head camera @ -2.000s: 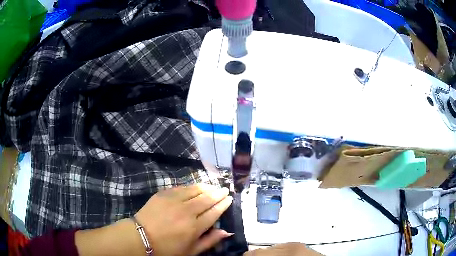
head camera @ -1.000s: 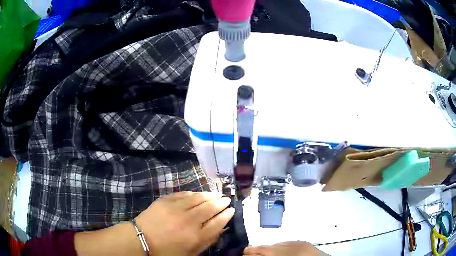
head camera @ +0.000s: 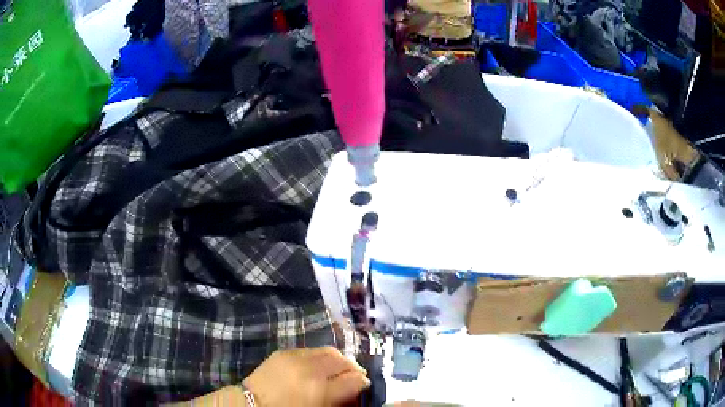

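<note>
The black-and-white plaid garment (head camera: 207, 318) lies spread left of the needle, with black fabric (head camera: 238, 87) heaped behind it. The white sewing machine head (head camera: 477, 215) stands at the centre right, its presser foot (head camera: 362, 342) small and blurred. My left hand (head camera: 306, 377) lies on the plaid cloth just left of and in front of the presser foot, fingertips curled at the black strip (head camera: 374, 389); the hand's grip is unclear. My right hand (head camera: 413, 404) is only a sliver at the bottom edge, mostly cut off. Its fingers are hidden.
A pink tube (head camera: 350, 71) rises from the machine head. A mint-green piece (head camera: 580, 307) rests against the cardboard strip (head camera: 509, 306). Green-handled scissors (head camera: 695, 391) and black cords lie at the lower right. A green bag (head camera: 48, 95) hangs at the upper left, with blue bins behind.
The view has tilted up, so the machine and cloth sit lower and more background shows. Both hands are lower in the picture, the right nearly out of it. The plaid cloth keeps much the same folds.
</note>
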